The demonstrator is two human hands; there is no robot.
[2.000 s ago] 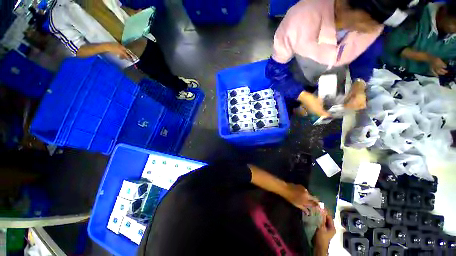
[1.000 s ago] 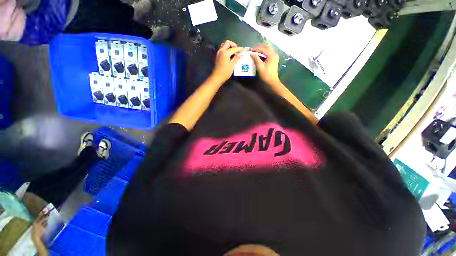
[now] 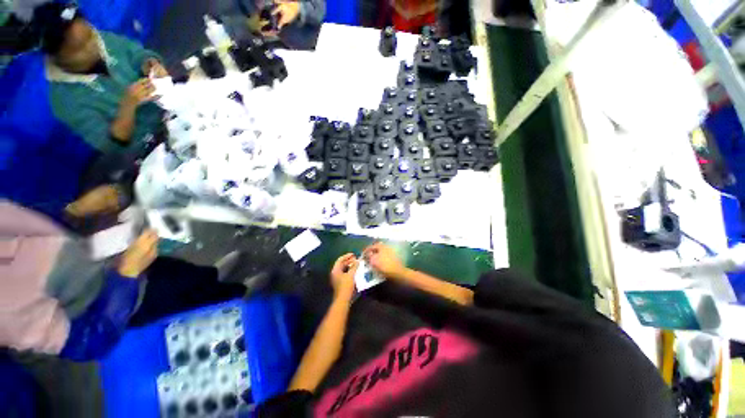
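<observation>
A small white retail box [image 3: 368, 275] with a small dark print is in front of my dark shirt, at the edge of the bench. My left hand [image 3: 344, 273] holds its left side with the fingertips. My right hand [image 3: 382, 259] is on its upper right edge. The fingers cover part of the box, and blur hides the state of its flaps.
Many black devices [image 3: 410, 149] stand on the white bench beyond my hands. Crumpled white wrapping [image 3: 208, 151] lies left of them. A flat white card [image 3: 302, 245] is nearby. A blue crate [image 3: 275, 335] holds white pieces at lower left. Several people work around.
The view has swung up and round to show the whole bench and other people. Both hands remain on the white box, which now appears tilted. The blue crate has shifted to the lower left.
</observation>
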